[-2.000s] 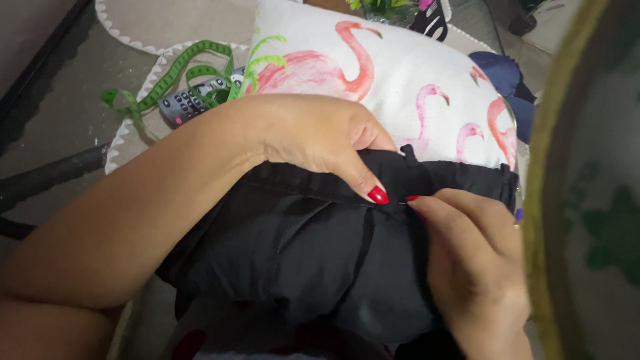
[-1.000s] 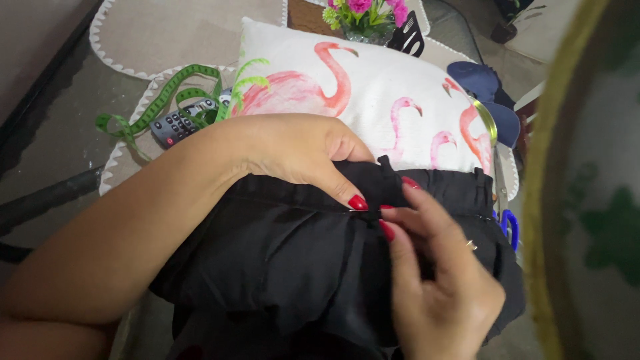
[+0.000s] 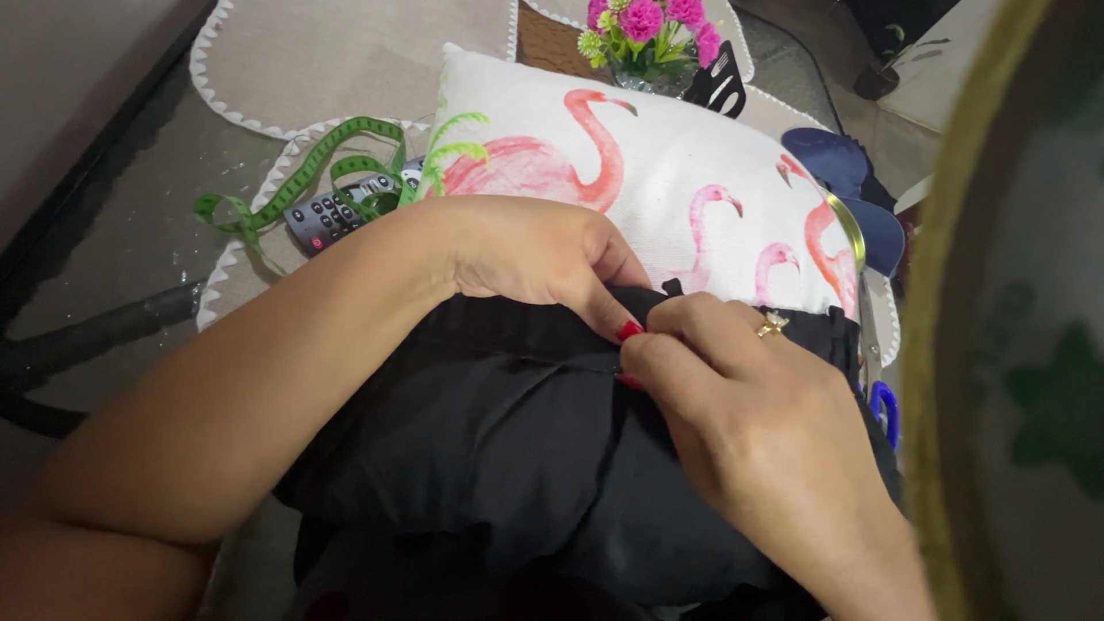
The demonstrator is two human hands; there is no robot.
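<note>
A black fabric garment [image 3: 500,423] with a waistband and belt loops lies bunched over my lap, against a flamingo-print cushion [image 3: 664,164]. My left hand [image 3: 543,259] grips the waistband, its thumb on the near side and its fingers behind the edge. Right beside that thumb, my right hand [image 3: 733,371], with a ring on one finger, pinches at the same part of the waistband. The fingertips of the right hand are partly hidden, and whether they hold something small such as a needle cannot be seen.
A green tape measure [image 3: 319,164] lies over a grey remote control [image 3: 323,220] at the left. Pink flowers [image 3: 642,21] stand behind the cushion. At the right are a dark blue cap [image 3: 828,159], blue-handled scissors [image 3: 886,414] and a blurred yellow-edged object [image 3: 940,302] close by.
My right hand has come in against the left thumb and now covers the spot on the waistband where its fingertips showed earlier. The left hand keeps its grip on the band.
</note>
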